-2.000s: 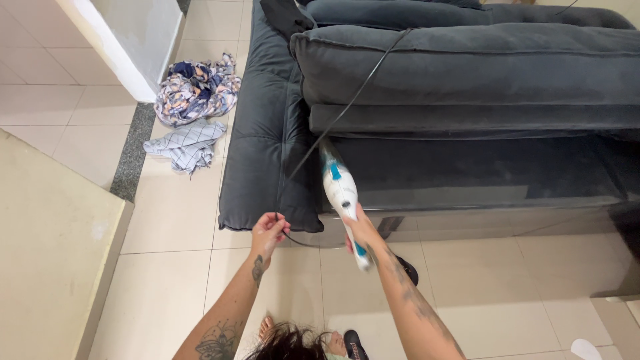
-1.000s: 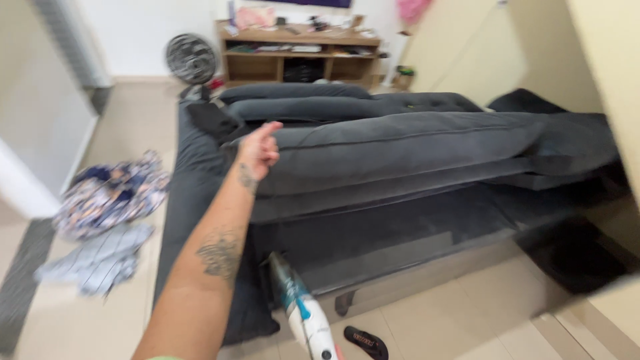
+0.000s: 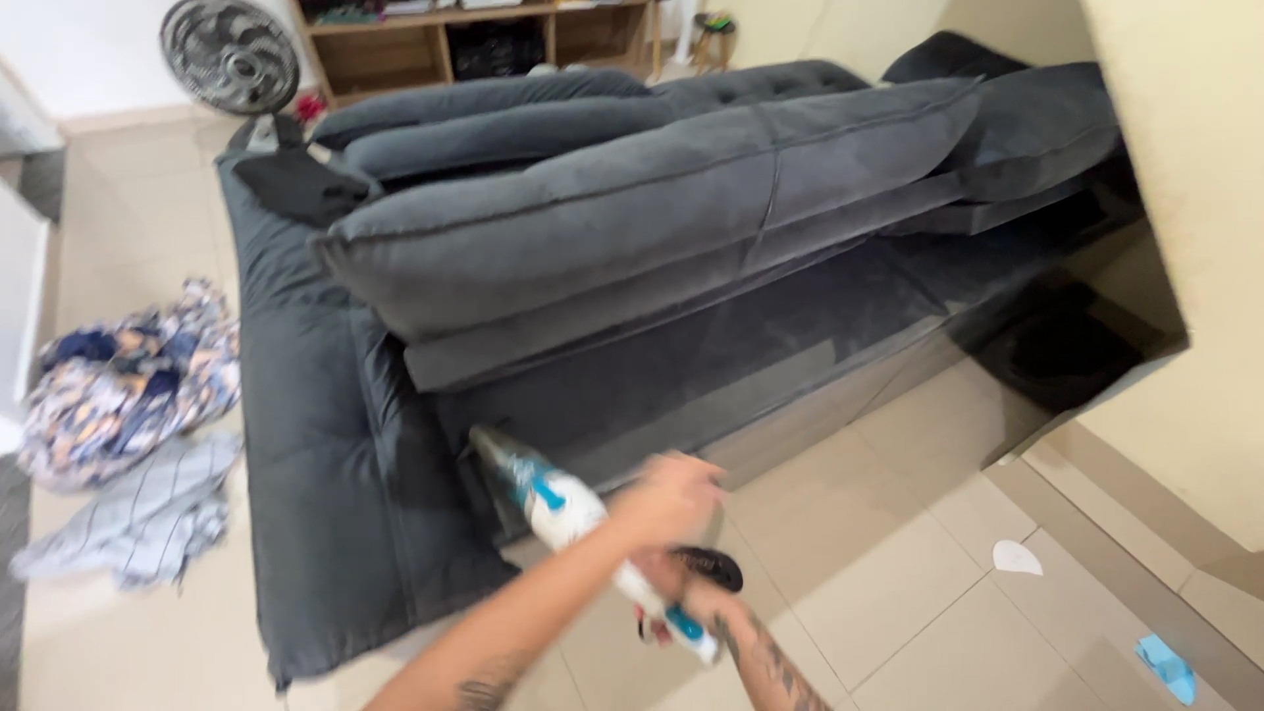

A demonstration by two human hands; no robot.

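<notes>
A white and blue handheld vacuum cleaner (image 3: 565, 509) slants across the lower middle, its clear nozzle at the inner corner of the dark grey sofa (image 3: 326, 474), beside the armrest. My right hand (image 3: 664, 583) is closed around the vacuum's handle, partly hidden. Over it, my left hand (image 3: 673, 499) is blurred; whether it touches the vacuum or holds anything is unclear. A thin cord (image 3: 774, 188) runs over the long back cushion (image 3: 612, 212) and down toward the seat.
Patterned cloth (image 3: 138, 385) and a pale checked cloth (image 3: 148, 513) lie on the tiles at left. A black sandal (image 3: 713, 567) is beside my hands. A fan (image 3: 230, 57) and a wooden shelf unit (image 3: 375, 61) stand behind the sofa. Blue (image 3: 1165, 668) and white scraps (image 3: 1016, 558) lie at right.
My left hand has come down from above the back cushion to beside my right hand at the vacuum. The cord now lies across the cushion farther right than two seconds ago.
</notes>
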